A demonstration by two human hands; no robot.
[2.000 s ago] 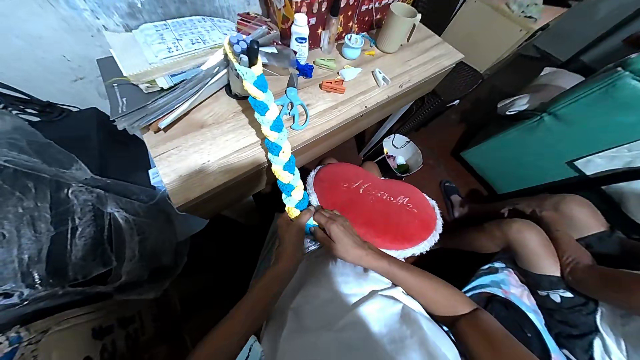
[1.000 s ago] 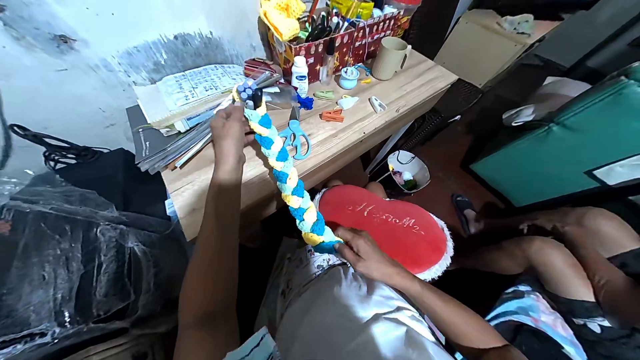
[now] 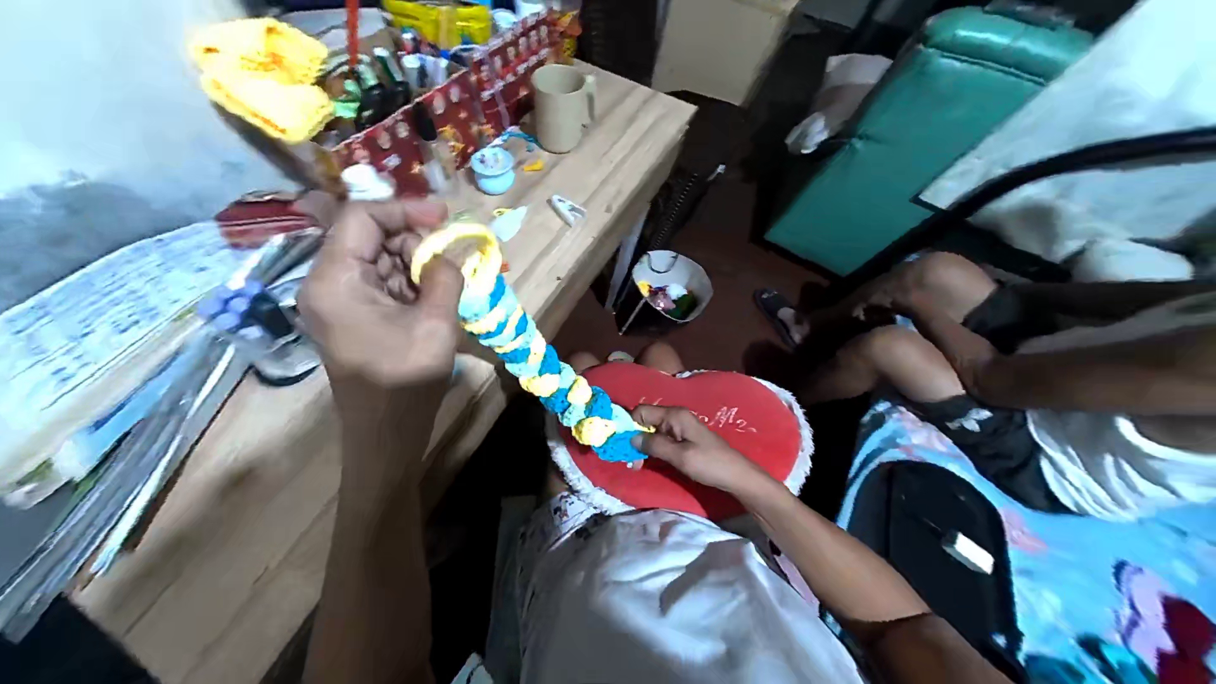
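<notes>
A braided band of blue, white and yellow yarn (image 3: 541, 366) stretches between my two hands. At its upper end is a yellow loop, pinched between the thumb and fingers of my left hand (image 3: 385, 290) above the desk. My right hand (image 3: 698, 451) grips the lower end over a red heart-shaped cushion with white fluffy trim (image 3: 741, 408), which lies by my lap. The scissors seen earlier on the desk are hidden from this view.
On the wooden desk (image 3: 218, 503) are papers (image 3: 104, 323), a small light-blue jar (image 3: 493, 169), a beige mug (image 3: 562, 106) and a red patterned box (image 3: 456, 114). A waste bin (image 3: 670, 285) stands on the floor. Another person (image 3: 1007, 351) sits at the right.
Two seconds ago both hands were together at the band's lower end. My left hand then went to the upper end, and it now holds the loop off the pen holder. The view has moved closer.
</notes>
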